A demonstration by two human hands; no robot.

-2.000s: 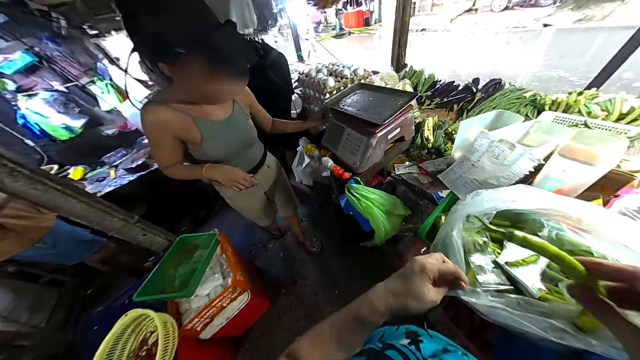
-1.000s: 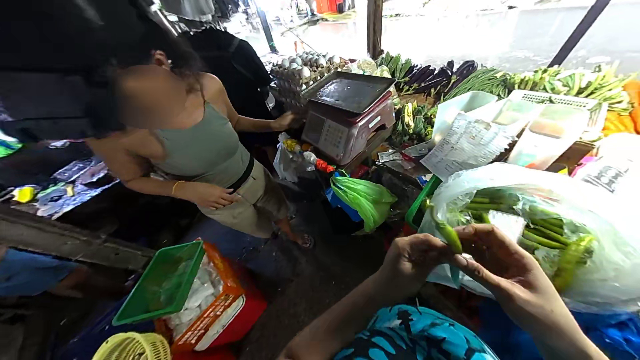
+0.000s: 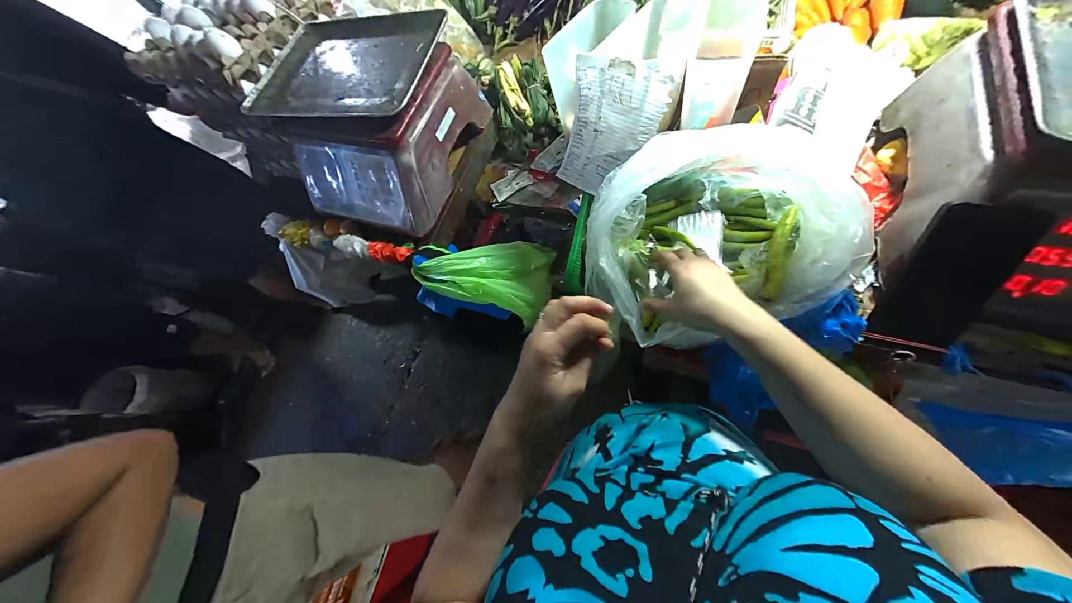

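A large clear plastic bag (image 3: pixel 837 201) stands open on the stall, full of long green chili peppers (image 3: pixel 745 230) with a white slip of paper among them. My right hand (image 3: pixel 695 289) reaches inside its near left part, fingers spread over the peppers; whether they touch one cannot be told. Just left of the bag's rim, my left hand (image 3: pixel 569 343) hovers with loosely curled fingers, nothing plain to see in it. A light-green plastic bag (image 3: pixel 502 276) hangs farther left.
A weighing scale (image 3: pixel 377 151) with a metal tray sits upper left beside stacked egg trays (image 3: pixel 201 42). Handwritten paper (image 3: pixel 615 109) leans behind the bag. At right stands another scale (image 3: pixel 946 126) with a red display. A person's bent arm (image 3: pixel 100 502) is close at lower left.
The green pepper both my hands held together one second ago is no longer seen between them. My hands have parted, the right one now inside the bag. The view has swung right and down.
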